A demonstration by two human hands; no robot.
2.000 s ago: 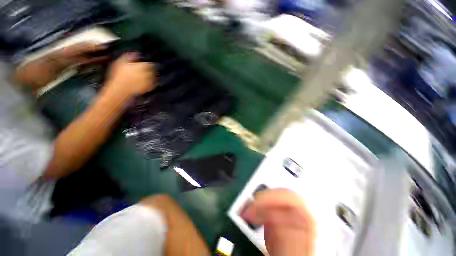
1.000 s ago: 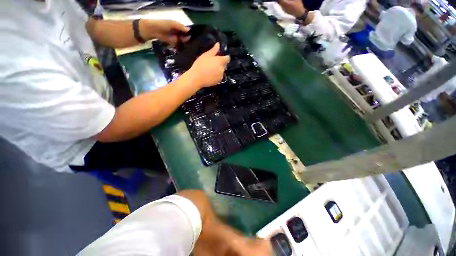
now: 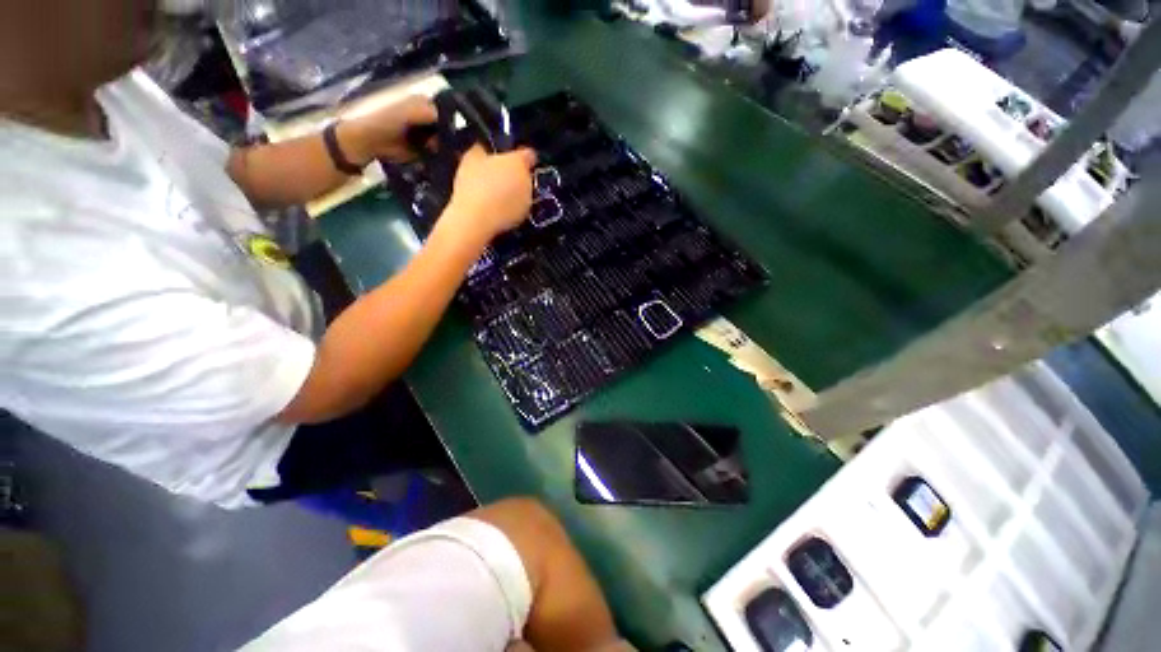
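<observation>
My left arm (image 3: pixel 554 573), in a white sleeve, crosses the bottom of the head view; its hand is cut off by the lower edge. My right hand is out of the picture. The white parts tray (image 3: pixel 879 443) lies at lower right. Two small dark rounded-square housings (image 3: pixel 819 572) sit in its near compartments. Another housing, with a yellow-silver centre (image 3: pixel 922 506), lies farther in. A flat glossy black rectangle, perhaps a smartphone (image 3: pixel 662 464), lies on the green mat left of the tray.
A seated person (image 3: pixel 140 293) holds a black strapped item (image 3: pixel 469 121) over a black blister tray (image 3: pixel 611 242), where a silver-white frame (image 3: pixel 660 318) lies. A pale metal upright (image 3: pixel 1006 312) crosses the right side. Wrapped black trays (image 3: pixel 344 45) are at the far end.
My left hand has left the white tray's near edge and gone out at the bottom. My right hand, blurred over the tray earliest, is gone. The seated person still handles the black item.
</observation>
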